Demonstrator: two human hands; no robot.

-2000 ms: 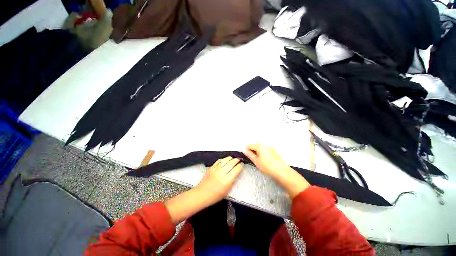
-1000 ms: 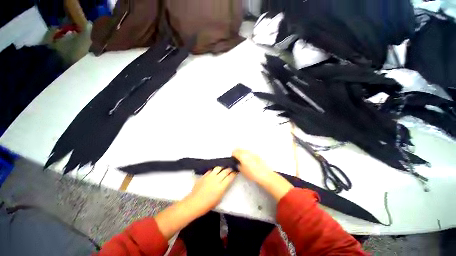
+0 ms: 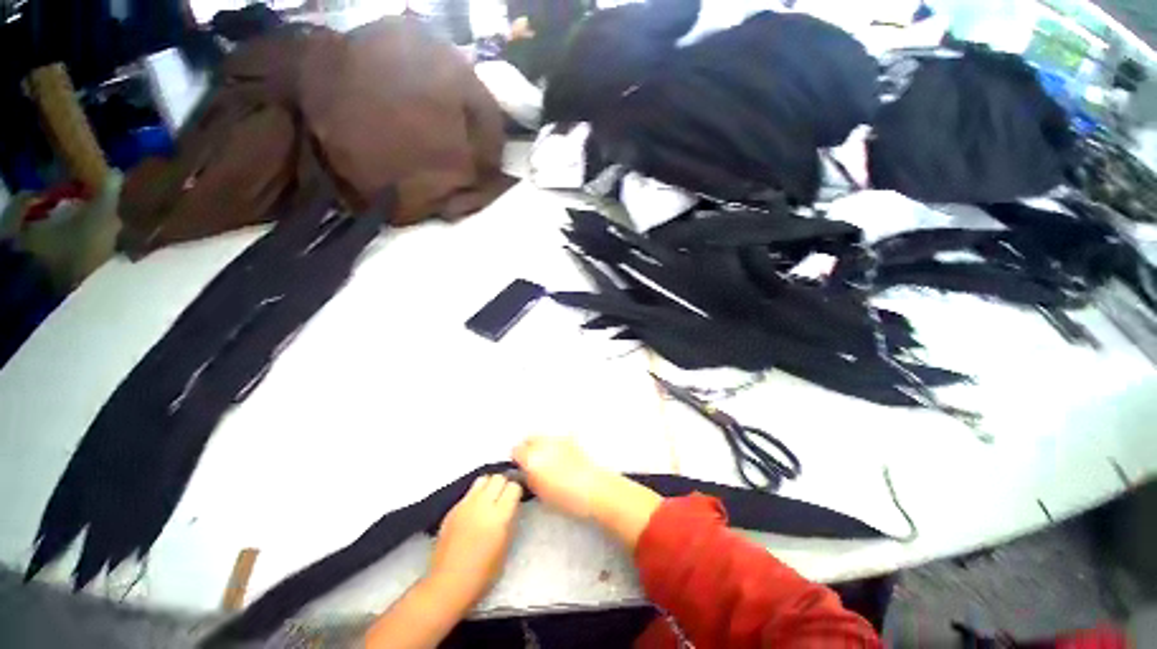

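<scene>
A long narrow black strip [image 3: 368,543] lies along the table's front edge, its left end reaching the bottom edge of the picture. Its right end tapers to a point with a loose thread [image 3: 900,503]. My left hand [image 3: 477,526] and my right hand [image 3: 558,473] hold the strip close together near its middle, fingertips almost touching. The fingers hide the spot that they grip. Black-handled scissors [image 3: 749,446] lie on the table behind the strip's right half.
A flat stack of black strips [image 3: 190,368] lies left on the white table [image 3: 419,406]. A phone [image 3: 506,309] lies mid-table. A tangled strip pile [image 3: 761,298] lies right. Brown fabric [image 3: 393,121] and black bundles [image 3: 749,108] stand behind. A tan tape mark [image 3: 239,578] is at the front edge.
The view has tilted up and shifted, showing more of the table's back. Both hands still hold the strip near its middle; its left part now slopes down toward the picture's bottom.
</scene>
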